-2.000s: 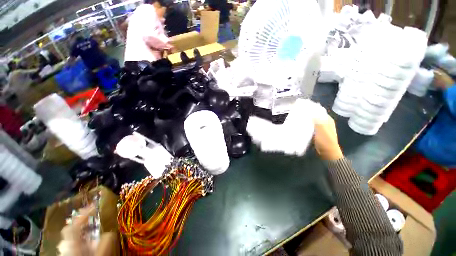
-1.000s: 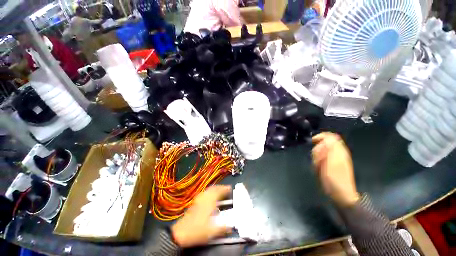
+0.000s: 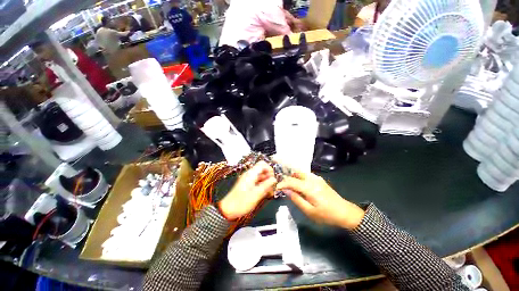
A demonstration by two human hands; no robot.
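Observation:
My left hand (image 3: 250,190) and my right hand (image 3: 316,196) meet at the connector ends of the orange-red wire leads (image 3: 206,185), fingers bent close together. The small silvery ends show between and above the fingertips; how many leads are held is hidden. A white bracket (image 3: 290,238) with a round disc end lies on the bench below my hands, untouched. A white cup stack (image 3: 296,136) stands just behind my fingers, with another white piece (image 3: 226,138) leaning to its left.
An open carton of white inserts (image 3: 139,213) stands left of the wires. Joined units (image 3: 73,224) lie further left. Black shells (image 3: 259,94) are heaped behind. A fan (image 3: 427,45) and loose white brackets stand back right, tall white stacks (image 3: 501,125) far right. A person in pink stands behind.
My right hand came left from the bench's right side, and my left hand moved from the white bracket up to the wire ends. The bracket was set down on the bench.

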